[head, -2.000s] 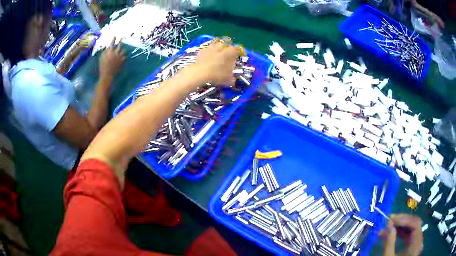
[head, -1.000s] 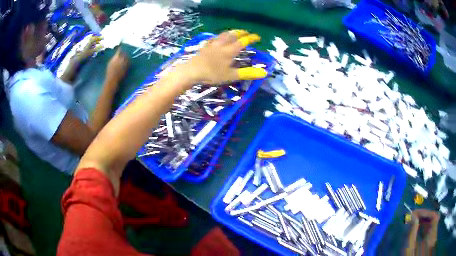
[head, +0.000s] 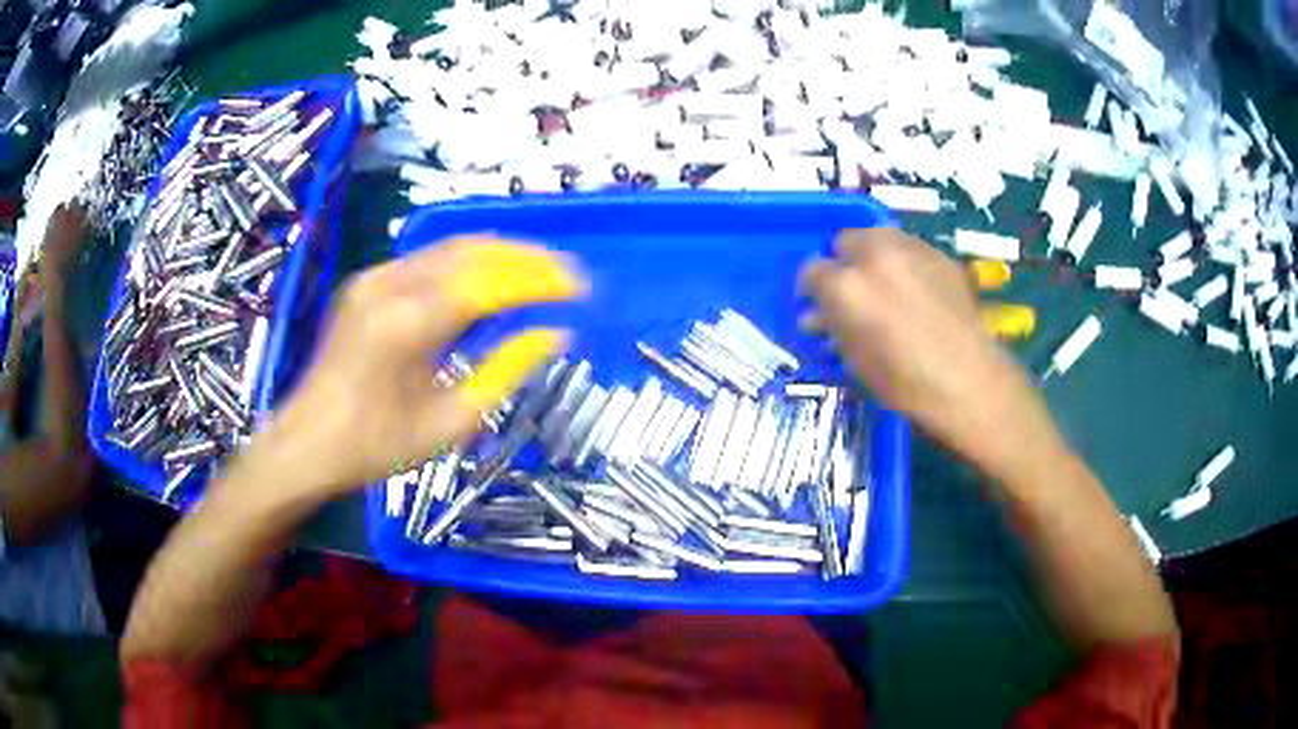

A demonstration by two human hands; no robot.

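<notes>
The near blue tray lies in front of me, with silver metal tubes over its nearer part and bare blue floor behind them. My left hand is blurred over the tray's left side. Its yellow-covered thumb and fingers are apart. Small silver and reddish ends show beside its palm; I cannot tell if they are held. My right hand is blurred over the tray's right rim, fingers bent. Its fingertips are unclear, and I cannot tell if it holds anything.
White sleeved pieces are heaped behind the tray and scattered at right. Another blue tray full of silver pieces stands at left. Yellow finger cots lie beside my right hand. Clear plastic is at upper right. Another person's arm shows at far left.
The view has turned to centre the near tray. My left hand has moved from the left parts tray to over the near tray. My right hand has moved to the near tray's right rim.
</notes>
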